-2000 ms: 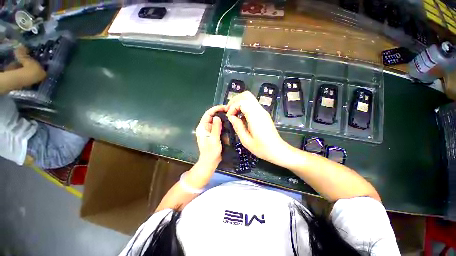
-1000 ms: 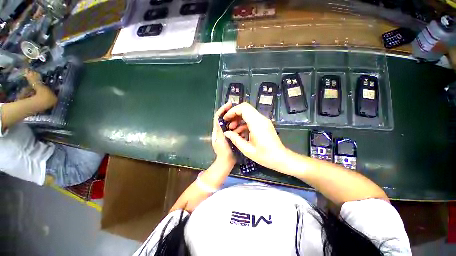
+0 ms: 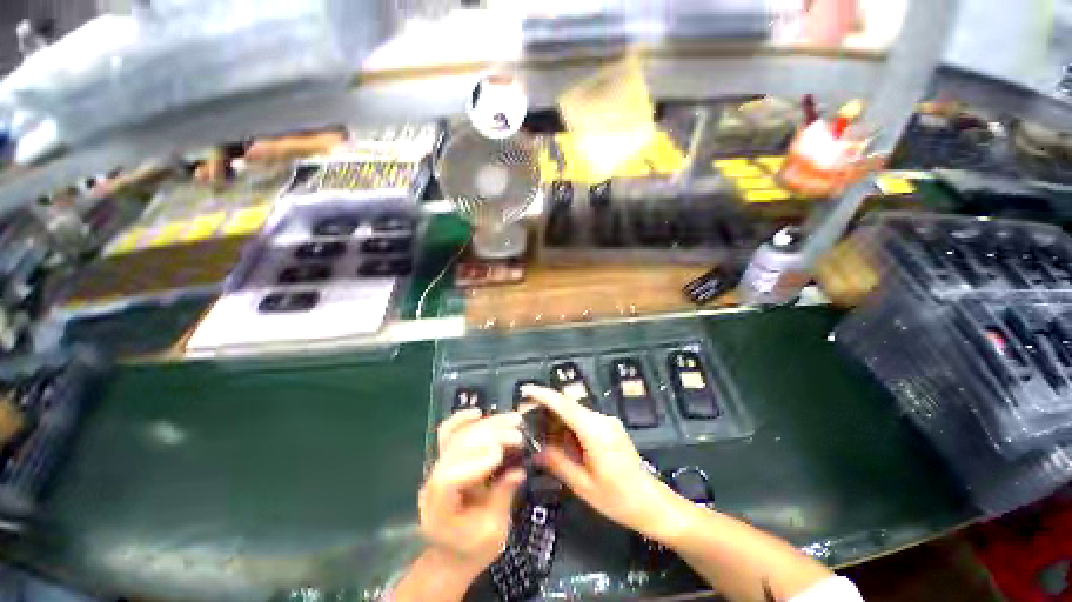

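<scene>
My left hand [image 3: 468, 485] and my right hand [image 3: 597, 456] meet in front of the clear blister tray [image 3: 735, 400], both on a small dark phone [image 3: 535, 433] held between the fingertips. Fingers hide most of it. Several black phones lie back side up in the tray, with pale label patches; one is the phone at the right end [image 3: 694, 386]. Below my hands a keypad phone [image 3: 527, 553] lies on the green bench. Another phone [image 3: 690, 482] lies by my right forearm, partly covered.
A fan [image 3: 491, 176] stands behind the bench, with a bottle [image 3: 774, 268] and a keypad phone [image 3: 709, 283] to its right. Stacked dark trays [image 3: 976, 353] fill the right. Upper left, a tray of black parts [image 3: 388, 268] lies on a white sheet [image 3: 223, 325]. An orange item [image 3: 823, 155] is by the pole.
The view has tilted up, bringing the fan, shelf and stacked trays into sight. My hands remain together on the dark phone. The other worker's arm is mostly out of view.
</scene>
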